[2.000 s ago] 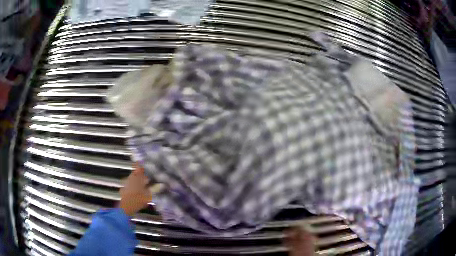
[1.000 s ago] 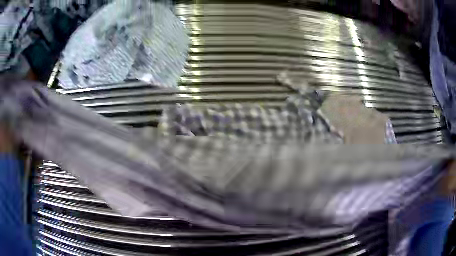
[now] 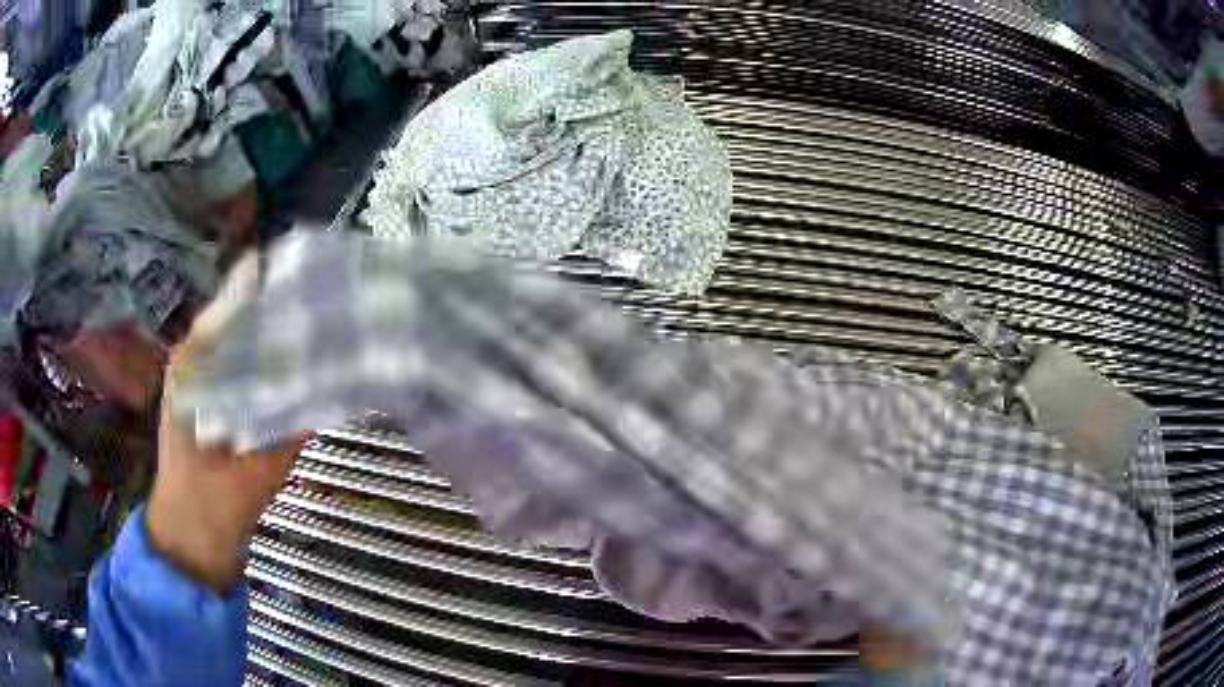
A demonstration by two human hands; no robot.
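The checked cloth (image 3: 1034, 510) lies over the metal bars (image 3: 859, 228) on the right, and its left part is raised in loose, blurred folds towards the left. My left hand (image 3: 215, 470), in a blue sleeve, grips the raised left end of the cloth. My right hand (image 3: 889, 652) is mostly hidden under or behind the cloth at the bottom edge; only a small patch of skin shows, touching the cloth's lower edge. What its fingers do cannot be made out. A beige piece (image 3: 1085, 409) lies at the cloth's upper right.
A pale speckled cloth bundle (image 3: 537, 161) lies on the bars beyond the checked cloth. White and grey cloth heaps (image 3: 114, 255) stand at the left beside the rack, with teal and orange-brown parts among them. Something red is at the far left edge.
The view has shifted. The cloth, stretched wide between both hands a second ago, now slants from my raised left hand down to the right. My right hand has moved inward and low.
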